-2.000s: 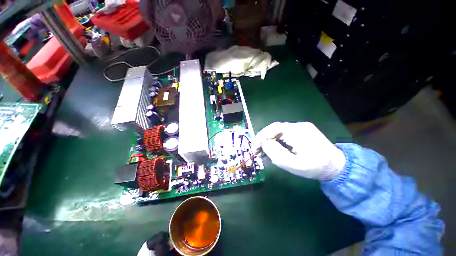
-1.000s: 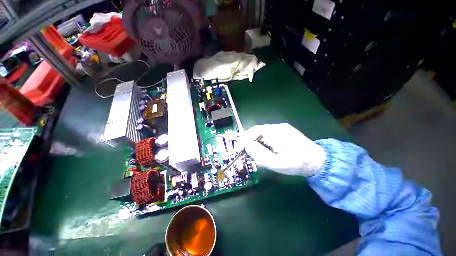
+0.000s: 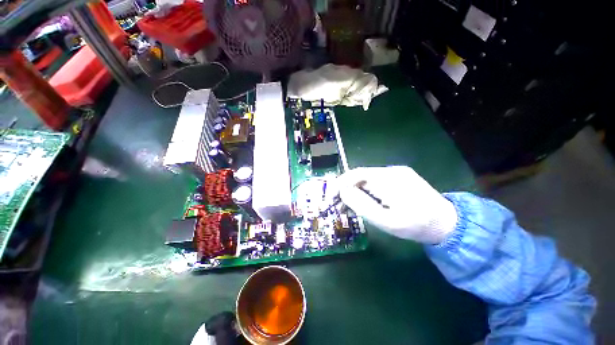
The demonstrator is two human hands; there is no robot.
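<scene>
The green power board [image 3: 297, 253] lies on the dark green mat, crowded with parts. It bears two long silver heatsinks [image 3: 271, 148] and red-copper chokes [image 3: 217, 234]. My right hand [image 3: 398, 202], in a white glove, is over the board's right edge and grips a thin brush [image 3: 373, 195]; the brush tip is hard to make out among the bright parts. My left hand [image 3: 209, 333], gloved with black on it, is cut off by the bottom edge and holds the black handle of a metal cup [image 3: 241, 314]. Amber liquid [image 3: 278, 308] is in the cup.
A purplish fan [image 3: 255, 34] and a crumpled white rag [image 3: 337, 85] are behind the board, with a looped cable [image 3: 162, 101] at the back left. Another green board [image 3: 23, 175] is at the left edge. Black crates [image 3: 526, 74] stand at the right. Red trays [image 3: 179, 27] are further back.
The view has shifted, moving the scene rightward and up from the previous frame. My right hand's brush shaft, seen over the lower right parts before, is now mostly hidden. The cup stays in front of the board.
</scene>
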